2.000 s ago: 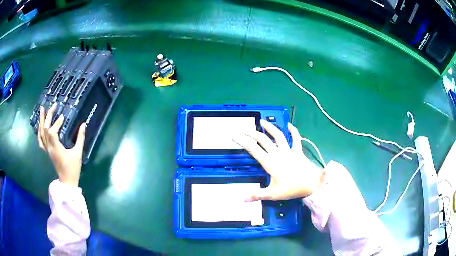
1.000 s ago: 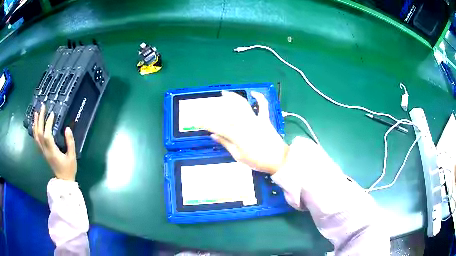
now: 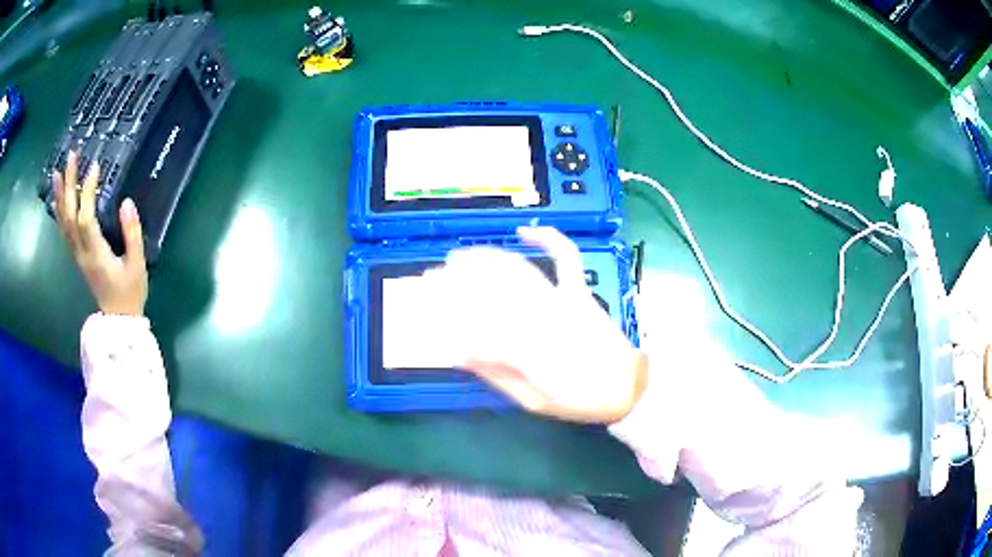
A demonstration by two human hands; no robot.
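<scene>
Two blue handheld units lie one beyond the other. The far unit point(image 3: 484, 223) shows a white screen with a coloured strip at its bottom edge; its round arrow pad is uncovered. The near unit point(image 3: 364, 326) has a white screen, partly hidden by my hand. My right hand point(image 3: 549, 337), blurred, is over the near unit's screen and keys, fingers pointing left; contact is unclear. My left hand point(image 3: 103, 245) rests around the near end of several dark grey handheld units point(image 3: 147, 120) standing stacked at the left, thumb on the front one's face.
A small metal-and-yellow item point(image 3: 325, 44) lies beyond the units. A white charging cable point(image 3: 685, 234) runs to the far unit's side; another loose one point(image 3: 664, 98) lies beyond. A dark pen-like stick point(image 3: 848, 226) and a power strip point(image 3: 928, 348) are at right.
My right hand has moved from the far unit to the near one. The far unit's keys are now uncovered. My left hand stays on the grey stack. The view has shifted.
</scene>
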